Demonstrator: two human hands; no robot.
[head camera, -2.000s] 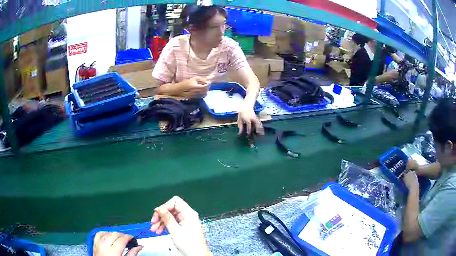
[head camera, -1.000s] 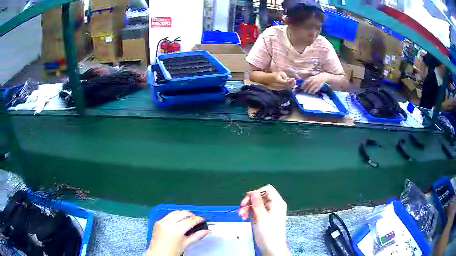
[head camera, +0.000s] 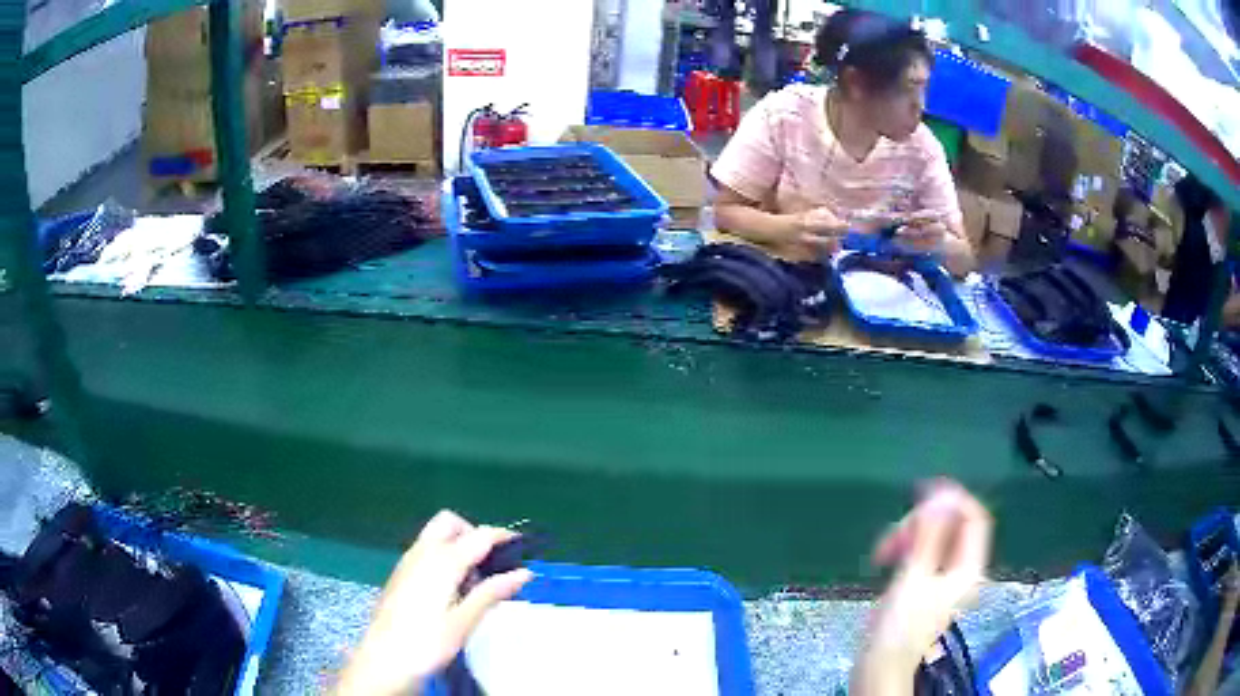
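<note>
My left hand pinches a small black piece between thumb and fingers, above the left rim of the work tray. My right hand is raised over the belt edge, right of the work tray, and is blurred; whether it holds anything fine cannot be told. The work tray, with a blue rim and white lining, lies directly in front of me; its lining shows a few tiny dark specks.
Parts tray heaped with black pieces at left. Green belt crosses the view, black arcs at its right. Black cable and blue-rimmed tray at right. Across the belt sit a person and stacked trays.
The view has turned left. My hands have moved apart: my right hand has gone right, out from over the tray, and my left hand has lifted the black piece to its left rim.
</note>
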